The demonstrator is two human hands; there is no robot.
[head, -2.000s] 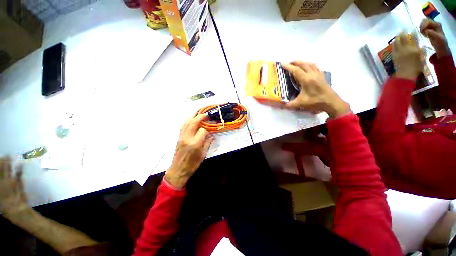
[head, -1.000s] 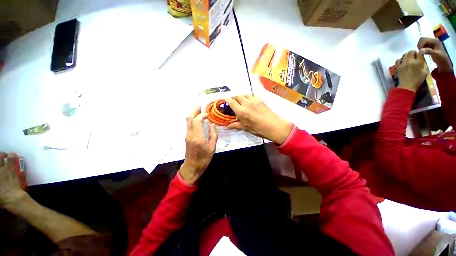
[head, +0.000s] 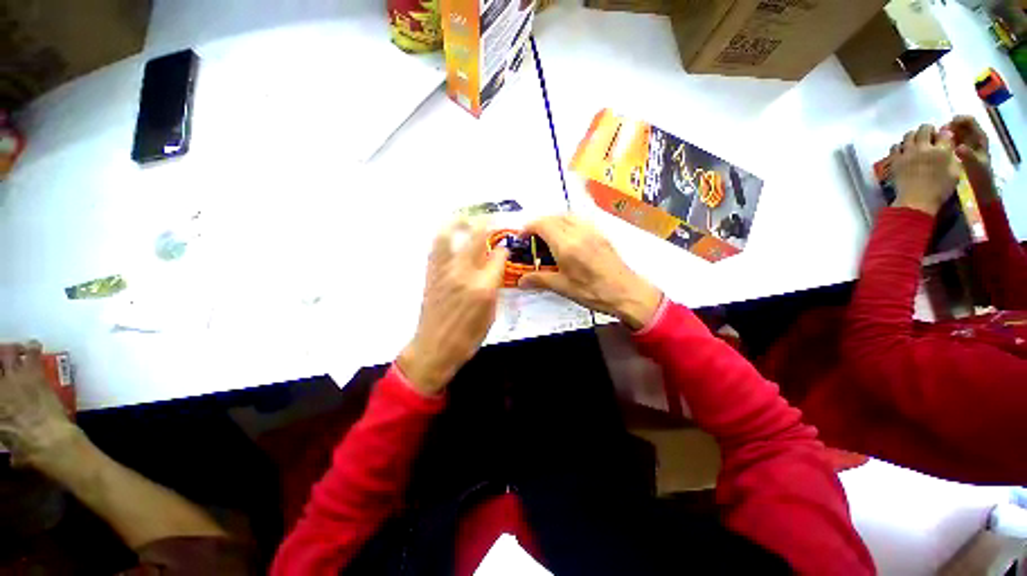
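Note:
A coiled orange cord (head: 516, 273) with a black end fitting (head: 520, 250) lies between my hands near the table's front edge. A thin pale tie crosses it. My left hand (head: 460, 295) grips the coil from the left. My right hand (head: 586, 268) grips it from the right. My fingers hide much of the coil. An orange and black retail box (head: 673, 186) lies on the table beyond my right hand, product picture facing up.
A black phone (head: 166, 105) lies at the left. A standing orange-and-white box (head: 482, 51) and brown cartons (head: 777, 36) are at the back. Another person's hand (head: 32, 403) is at far left; a person in red sleeves (head: 901, 270) works at right.
My right hand has let go of the retail box and moved left onto the coil. The box now lies turned on the table. My left hand has closed in over the coil's left side.

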